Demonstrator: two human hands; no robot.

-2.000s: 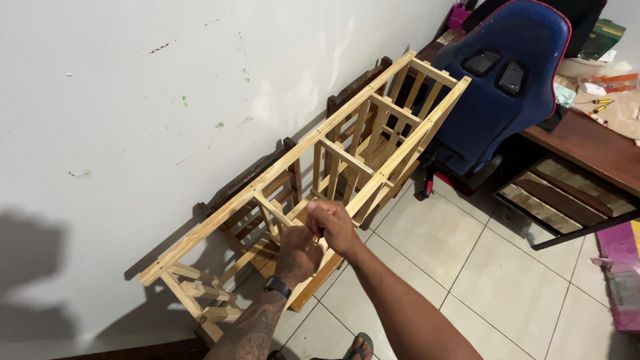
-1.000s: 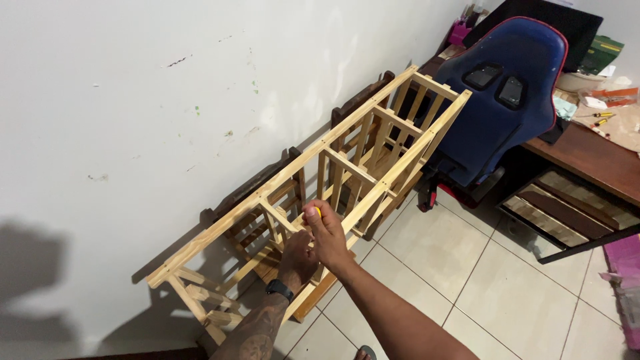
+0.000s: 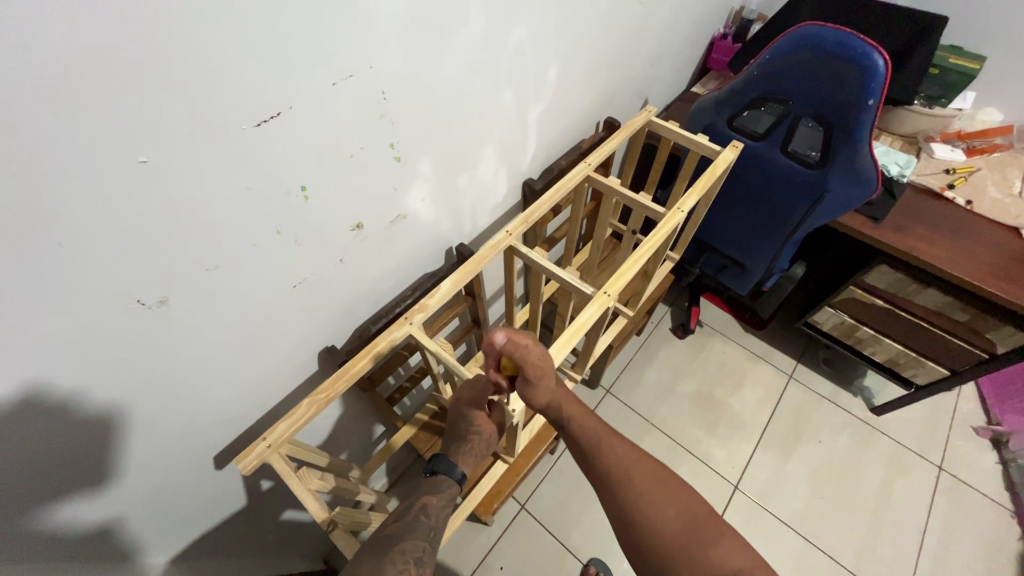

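Observation:
A long pale wooden frame (image 3: 458,286) with crosspieces and slats rests across wooden chairs (image 3: 408,312) along the wall. My right hand (image 3: 520,370) is closed around the yellow handle of a screwdriver (image 3: 509,366), whose shank points down at the frame's near rail (image 3: 644,258). Just to its left, my left hand (image 3: 474,420), with a dark band on the wrist, is at the same rail beside the screwdriver's shank. Its fingers are partly hidden, so whether it grips the rail or a screw does not show.
A white wall (image 3: 240,200) runs along the frame's far side. Beyond its far end stands a blue office chair (image 3: 788,192). On the right, a brown desk (image 3: 944,240) bears small yellow-handled tools (image 3: 960,170) and bags. Light floor tiles (image 3: 696,384) lie below.
The yellow handle, barely visible two seconds ago, shows in my right hand. Both hands stay at the same joint of the frame.

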